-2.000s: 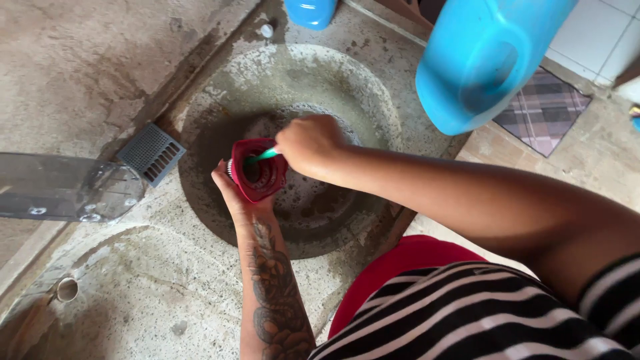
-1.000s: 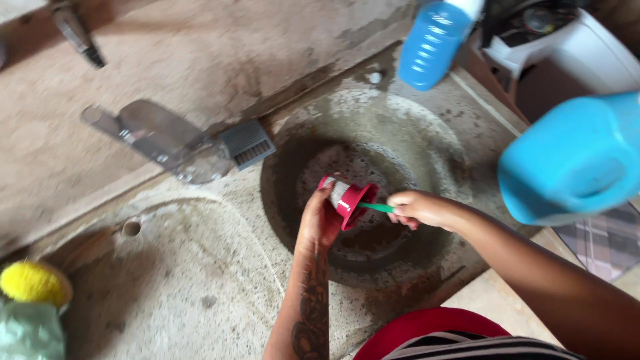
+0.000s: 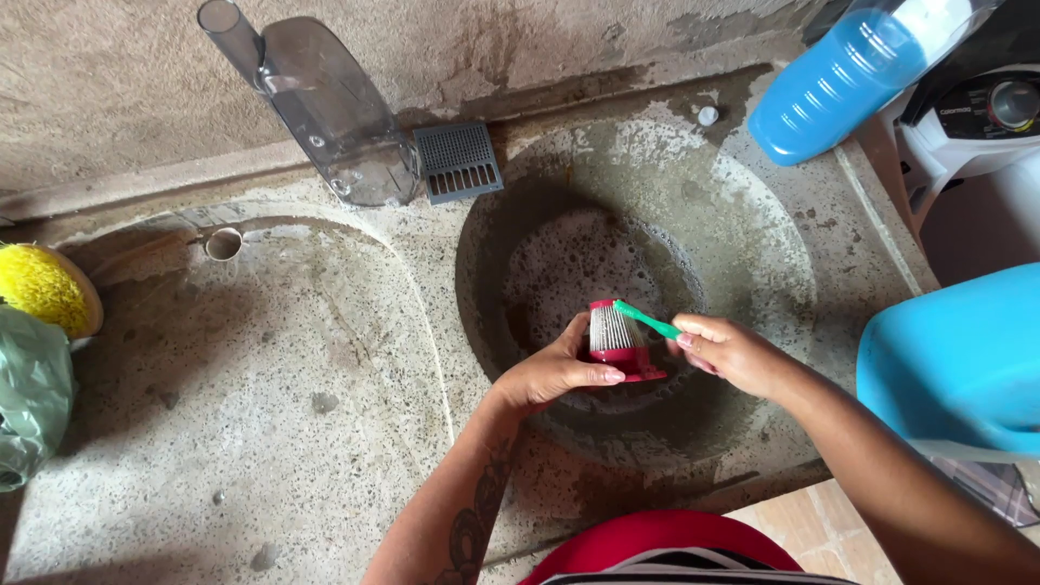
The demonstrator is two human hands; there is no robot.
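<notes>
Over a round concrete basin (image 3: 756, 268) of sudsy water, my left hand (image 3: 561, 366) holds a vacuum cleaner's pleated filter (image 3: 615, 329) with a red plastic frame. Its narrow end points up and its wide red flange faces down. My right hand (image 3: 723, 349) grips a green toothbrush (image 3: 650, 320) by the handle, and the brush's head lies against the upper edge of the pleats. The bristles are too small to make out.
A clear grey plastic container (image 3: 333, 106) and a grey slotted grille (image 3: 459, 162) stand behind the basin. A bottle of blue liquid (image 3: 837, 85) is at the back right, a blue jug (image 3: 959, 357) at right. A yellow-bristled brush (image 3: 45, 288) and green plastic bag (image 3: 32, 390) lie left.
The filter has been turned: its wide open end faced the toothbrush, which was inside it, and now the toothbrush is at the outer pleats. The view has shifted.
</notes>
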